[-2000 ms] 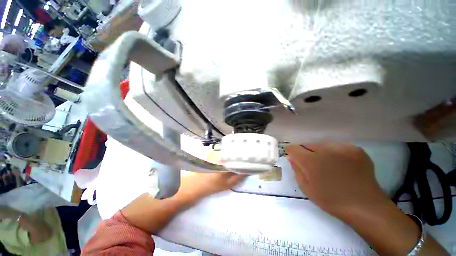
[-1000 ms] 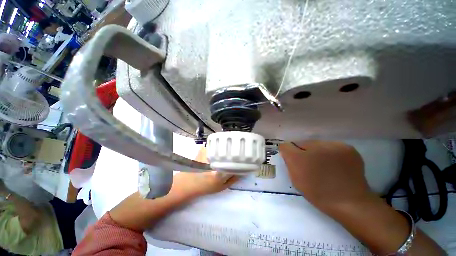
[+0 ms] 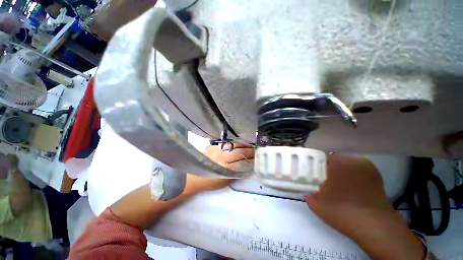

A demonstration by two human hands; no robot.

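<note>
The off-white speckled sewing machine head (image 3: 325, 45) fills the upper right. Its white ribbed tension dial (image 3: 290, 167) and pale curved take-up cover (image 3: 127, 101) hang in front of the sewing spot and hide the needle and foot. My left hand (image 3: 228, 161) lies on the bed left of the dial, its fingers partly hidden. My right hand (image 3: 350, 185) lies right of the dial, its fingertips hidden behind it. White fabric cannot be told surely from the white table under my hands. I cannot see what either hand holds.
Black-handled shears (image 3: 429, 195) lie at the right. A ruler scale (image 3: 289, 250) runs along the table's front edge. The lamp tube (image 3: 167, 182) stands over my left forearm. A red basket (image 3: 82, 124), a white fan (image 3: 21, 81) and a person in yellow-green (image 3: 28, 203) are at the left.
The camera view has shifted closer, so the machine head and dial appear larger and further right. More of my left fingers shows beside the dial. The tan block beside the dial is now hidden.
</note>
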